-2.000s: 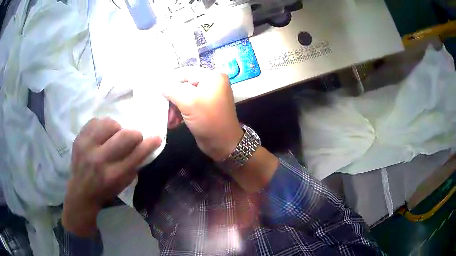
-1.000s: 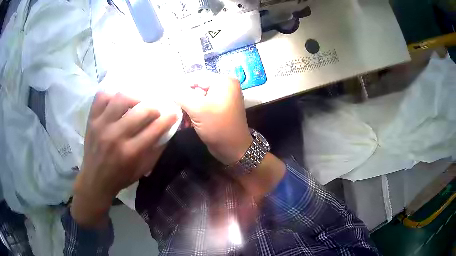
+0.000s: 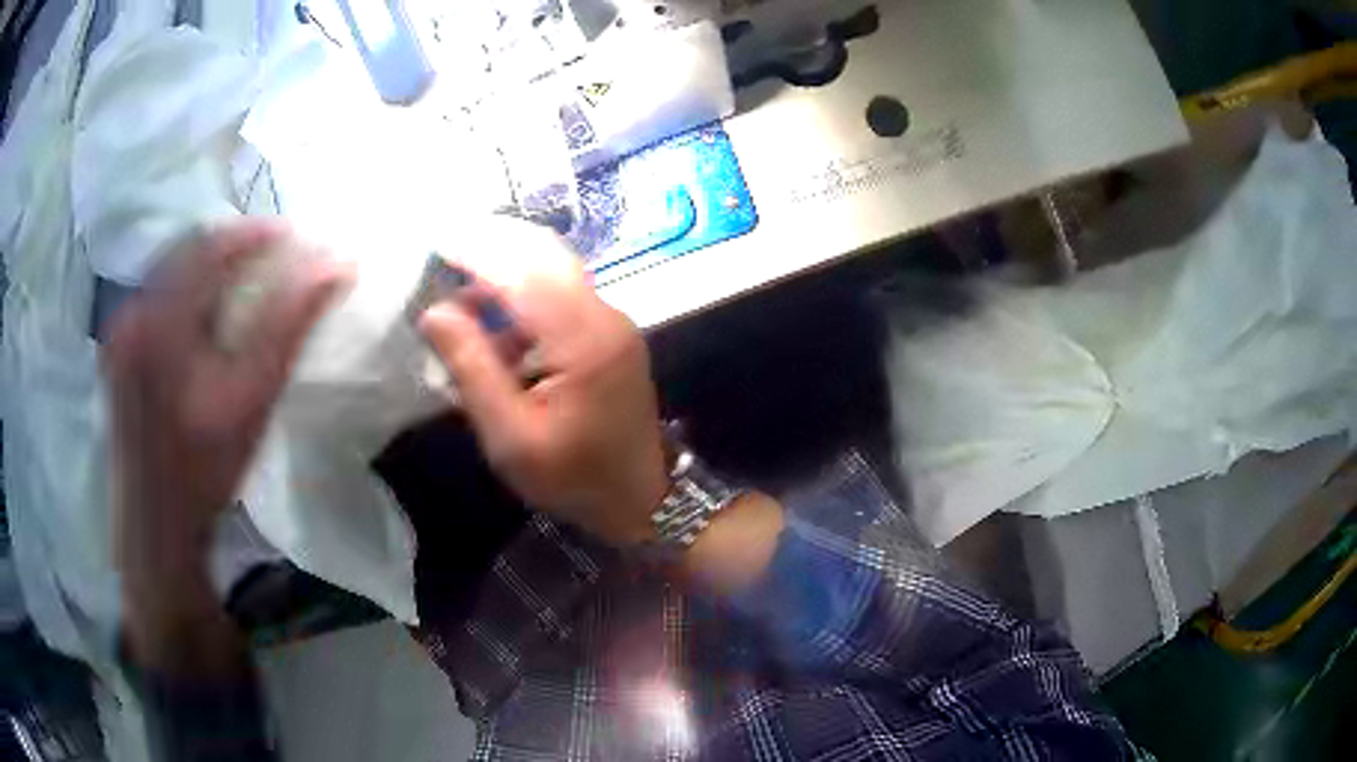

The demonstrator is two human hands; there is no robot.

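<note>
The white garment piece [image 3: 335, 335] lies in front of the machine and hangs down between my hands, partly glared out. My right hand [image 3: 558, 387] is closed around a small dark and blue item, perhaps thread snips [image 3: 484, 310], with its tip over the cloth. My left hand [image 3: 209, 372] is blurred at the cloth's left side; whether its fingers grip the cloth cannot be told. The blue plate [image 3: 677, 201] is just beyond my right hand. The needle area is lost in glare.
The cream machine bed [image 3: 982, 112] extends right, with a dark round spot and printed markings. White cloth heaps [image 3: 52, 402] lie at the left. A gathered white bundle [image 3: 1101, 387] is at the right, near a yellow bar [image 3: 1287, 625]. A blue-grey bar [image 3: 390, 52] is above the work.
My left hand has moved left, away from my right. My right hand has shifted left and turned, and a small dark blue item now shows in it. Cloth now hangs between the hands.
</note>
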